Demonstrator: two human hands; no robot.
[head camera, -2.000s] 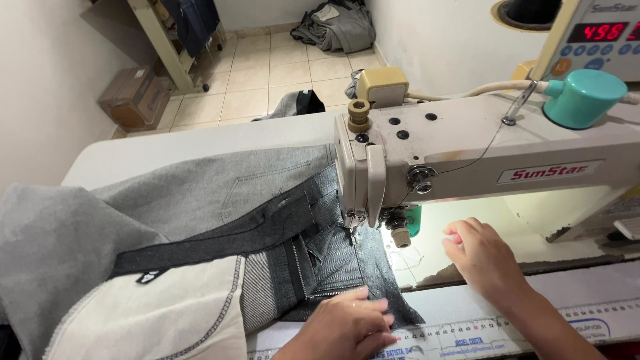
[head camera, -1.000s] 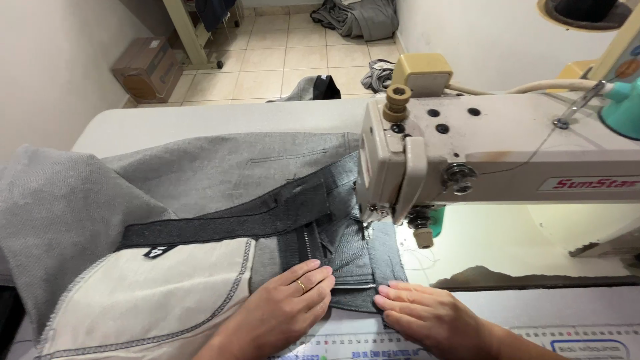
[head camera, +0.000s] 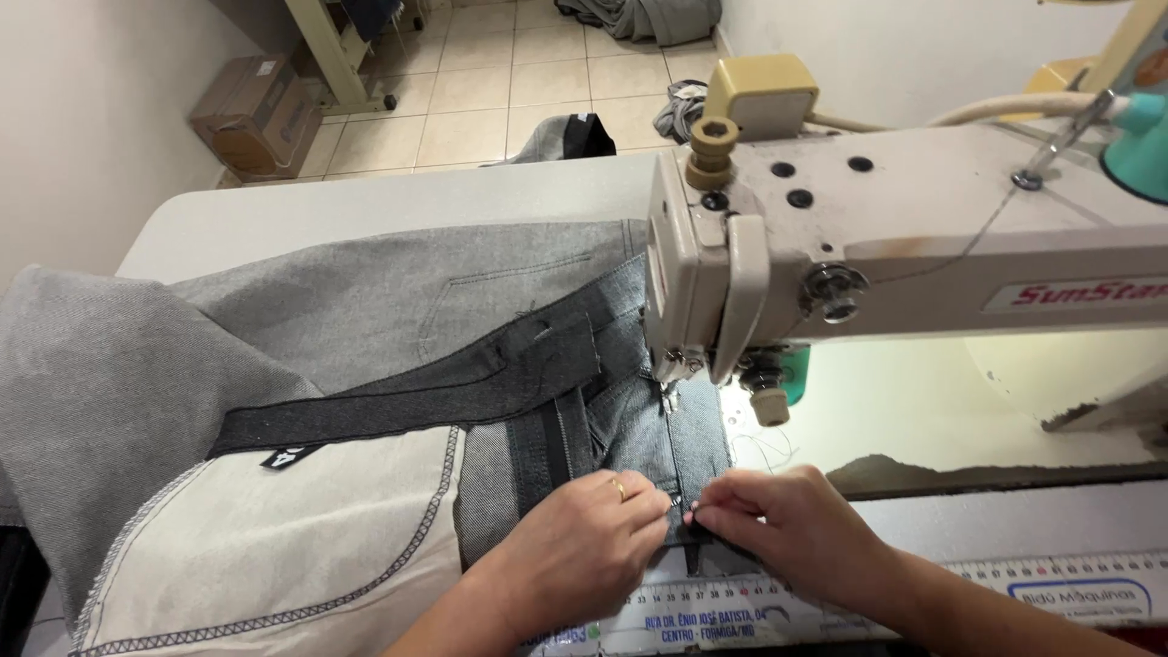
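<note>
Grey denim trousers lie inside out on the machine table, with a dark waistband, a white pocket lining and a zip showing. Part of the denim lies under the presser foot of a SunStar sewing machine. My left hand, a ring on one finger, rests on the denim beside the zip, its fingertips at a seam. Just right of it, my right hand pinches the edge of the denim between thumb and fingertips. Whether the needle is in the fabric cannot be told.
A printed measuring tape runs along the table's front edge. Loose thread lies beside the presser foot. Beyond the table are a cardboard box, heaped grey garments and a table leg on the tiled floor. A teal thread cone stands on the machine.
My right hand was raised off the fabric two seconds ago and came down to its edge. My left hand now sits close beside it, after lying flatter near the zip one second ago.
</note>
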